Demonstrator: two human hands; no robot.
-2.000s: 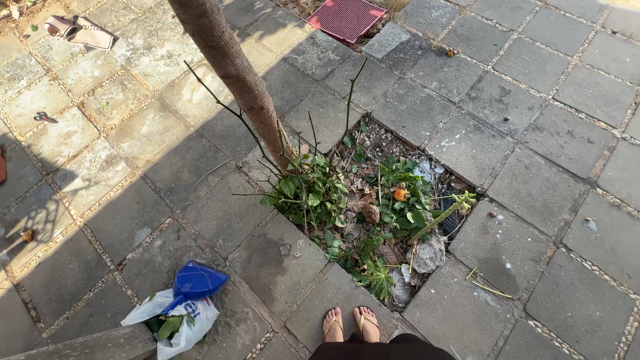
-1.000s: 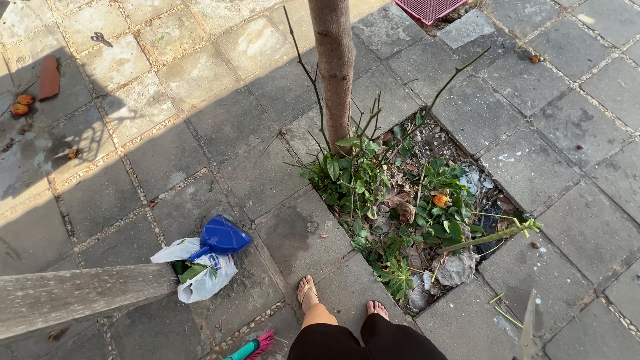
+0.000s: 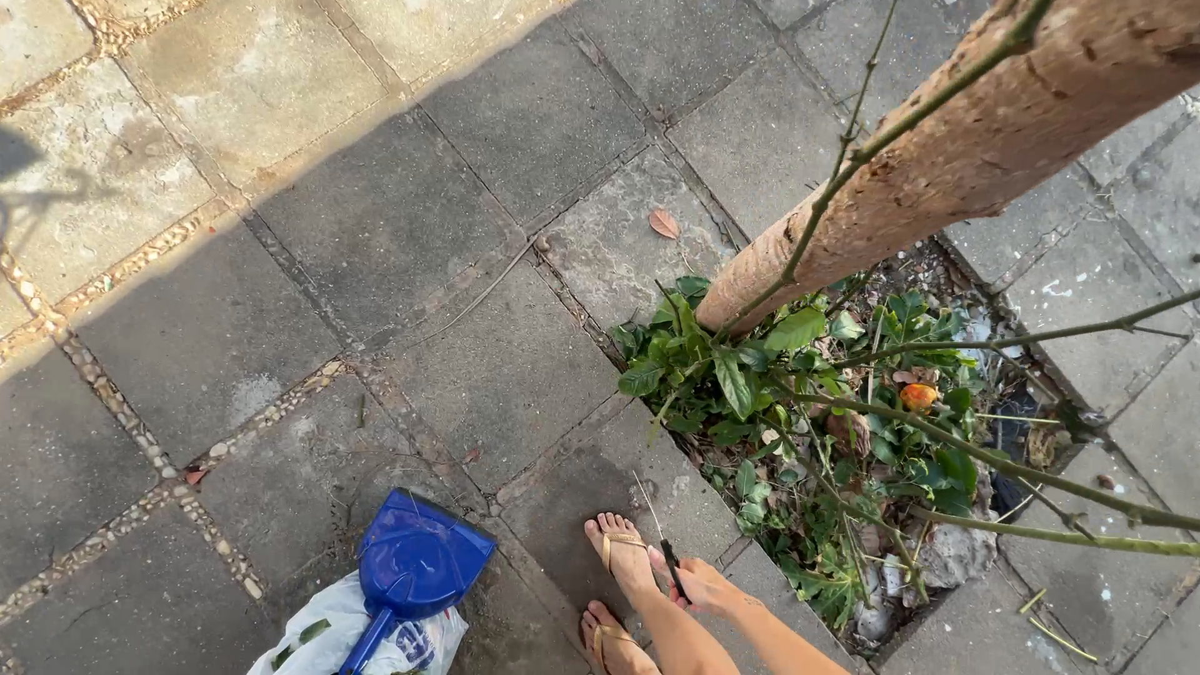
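Note:
My right hand (image 3: 703,583) is closed around the black handle of a thin-bladed tool (image 3: 671,561), perhaps a knife. Its narrow blade points up and left over the paving, beside my sandaled foot (image 3: 619,553). To the right of the hand lies a square planting bed with green leafy plants (image 3: 736,380), an orange flower or fruit (image 3: 918,397) and debris. A tree trunk (image 3: 900,197) rises from the bed's upper left corner, with bare green stems (image 3: 966,450) spreading to the right. My left hand is outside the view.
A blue dustpan (image 3: 417,553) rests on a white plastic bag (image 3: 323,623) holding leaves, at the lower left. Grey paving slabs (image 3: 506,347) surround the bed, with pebble-filled joints at left. A dry leaf (image 3: 664,223) lies on a slab. Long thin stems reach across the upper right.
My right hand with the bladed tool has come into view near my feet; neither hand shows in the earlier frames. The view has shifted and is closer to the trunk and bed.

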